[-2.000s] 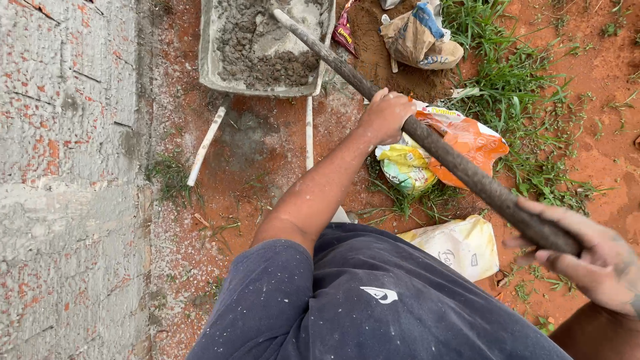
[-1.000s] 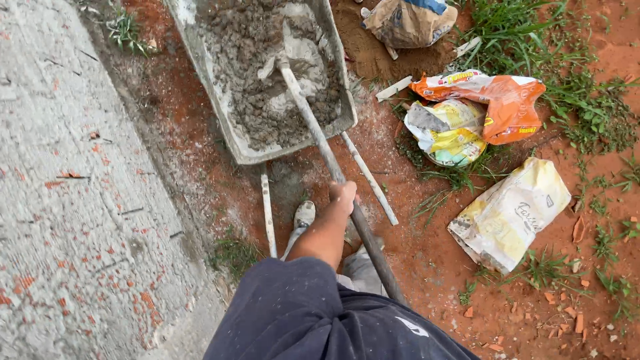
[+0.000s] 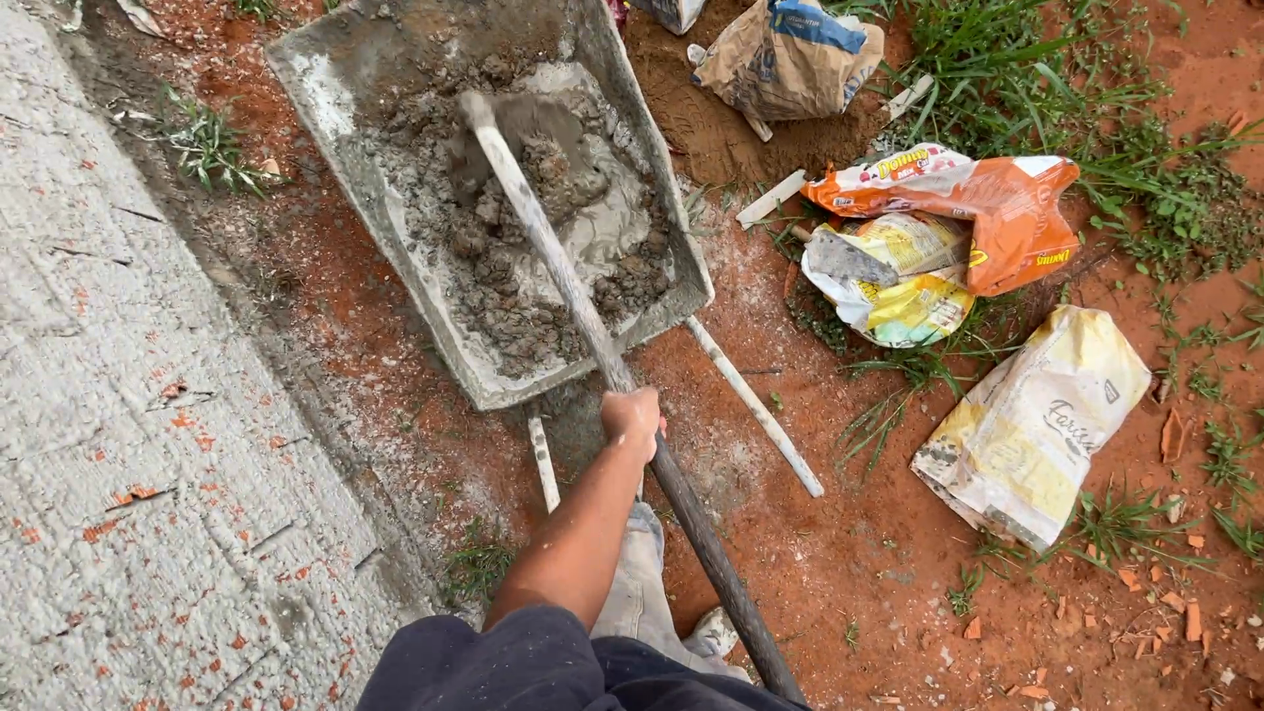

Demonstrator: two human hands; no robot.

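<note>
My left hand (image 3: pixel 632 425) is closed round the middle of a long wooden tool handle (image 3: pixel 696 523), just below the near rim of a wheelbarrow (image 3: pixel 454 365). The handle slants from the bottom of the view up into the barrow's tray, where its pale far end meets wet grey mortar (image 3: pixel 602 237). The tool's head is blurred and sunk in the mortar, so its kind cannot be told. My right hand is out of view, beyond the lower edge, where the near end of the handle also runs out of sight.
Two wheelbarrow handles (image 3: pixel 755 407) point towards my legs. To the right lie an orange plastic bag (image 3: pixel 1022 212), a yellow and white bag (image 3: pixel 1022 434) and a brown paper sack (image 3: pixel 790 59) near sand. A rough, mortar-coated wall (image 3: pixel 178 444) borders the left. Brick fragments litter the lower right.
Two seconds ago the handle was raised across the view, with my right hand visible on its near end. Now its far end is down in the mortar and my right hand is out of sight. The view has shifted.
</note>
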